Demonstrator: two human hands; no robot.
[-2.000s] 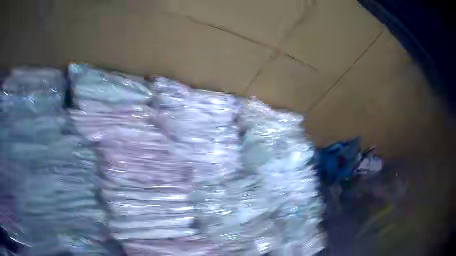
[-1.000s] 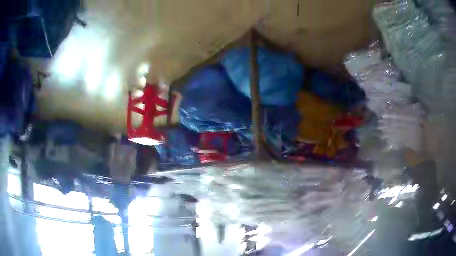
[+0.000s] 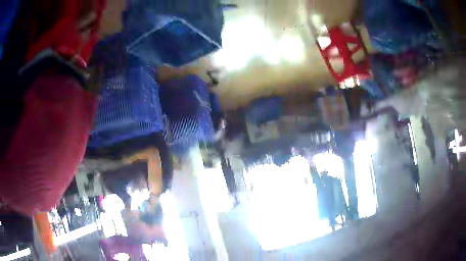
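Neither of my hands shows in the picture. The view is upside down and blurred. Nearest at the left is a large smooth crimson shape (image 3: 48, 140), cloth or clothing, with bright red cloth (image 3: 69, 30) above it in the picture. Slatted blue plastic crates (image 3: 125, 102) stand beside it, and another blue crate (image 3: 186, 109) is to their right. A blue container with a pale rim (image 3: 176, 43) is at the top.
A red plastic stool or frame (image 3: 345, 53) is at the upper right, near blue bundles (image 3: 398, 25). A person's bent arm (image 3: 155, 171) shows below the crates in the picture. Bright glare fills the lower middle. Pale blurred material (image 3: 434, 97) is at the right edge.
The view has swung: the red stool has shifted from left to right. The plastic-wrapped stacks have largely left the picture. The crimson shape and blue crates now show at the left.
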